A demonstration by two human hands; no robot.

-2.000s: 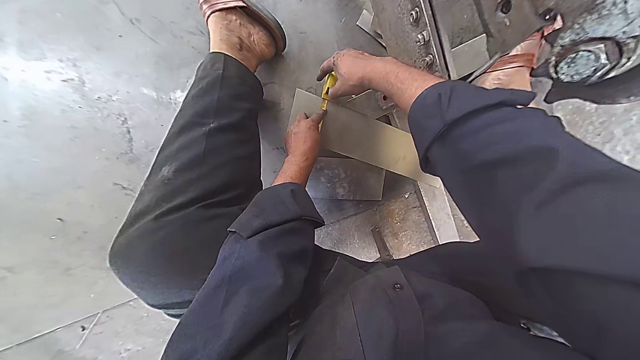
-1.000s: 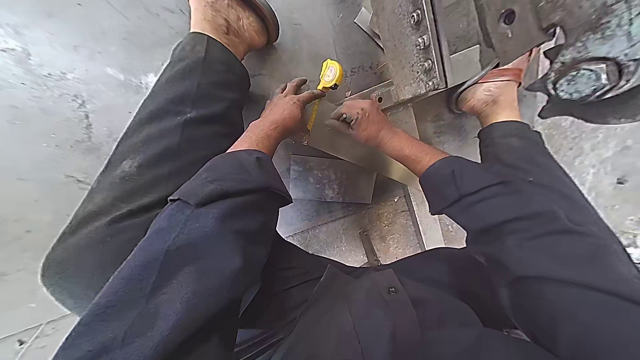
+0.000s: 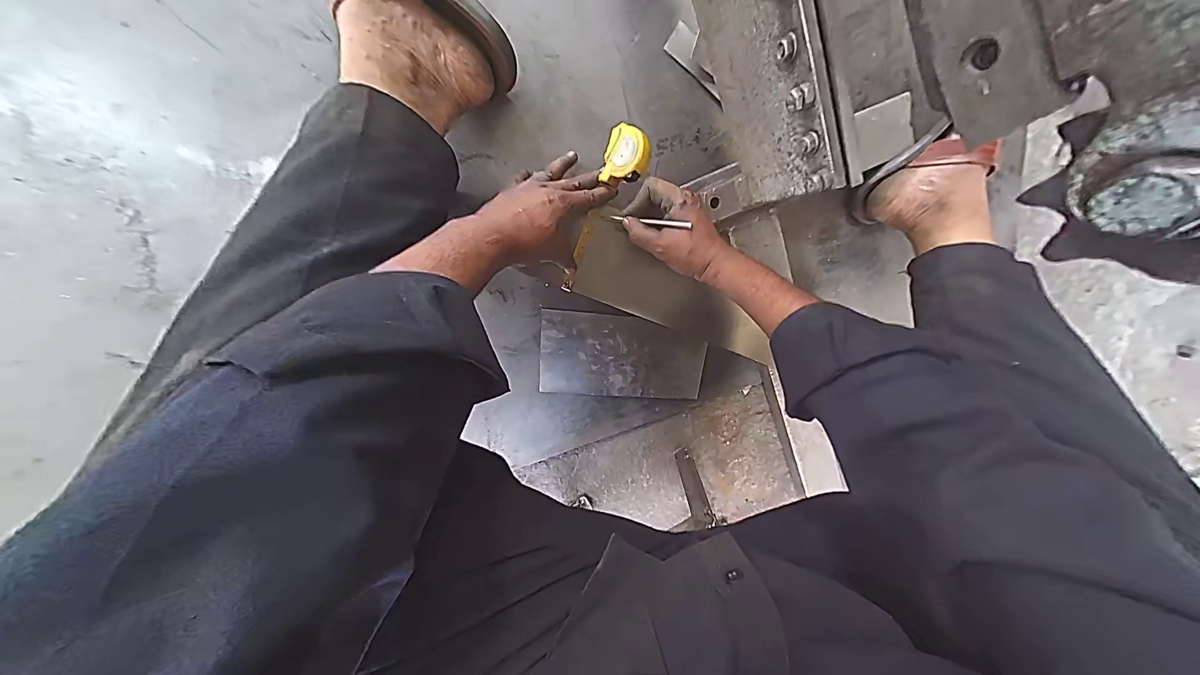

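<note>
My left hand (image 3: 548, 211) is at a yellow tape measure (image 3: 625, 155), its fingers against the lower side of the case. The tape's blade (image 3: 581, 246) lies across the end of a flat metal plate (image 3: 656, 281), with its hook at the plate's near corner. Between the fingers and thumb of my right hand (image 3: 680, 230) is a thin metal scriber or pen (image 3: 661, 223), its tip pointing left near the blade. A smaller rectangular metal sheet (image 3: 622, 354) lies below the plate, closer to my body.
A heavy steel machine part with a row of bolts (image 3: 800, 96) stands at the upper right. Further right is a large round bolted fitting (image 3: 1139, 202). My sandalled feet are on either side, and a small metal offcut (image 3: 692, 56) lies at the top.
Two seconds ago both hands were at the tape measure. My right hand has since come off it and moved nearer my body, where it now shows a thin pointed tool.
</note>
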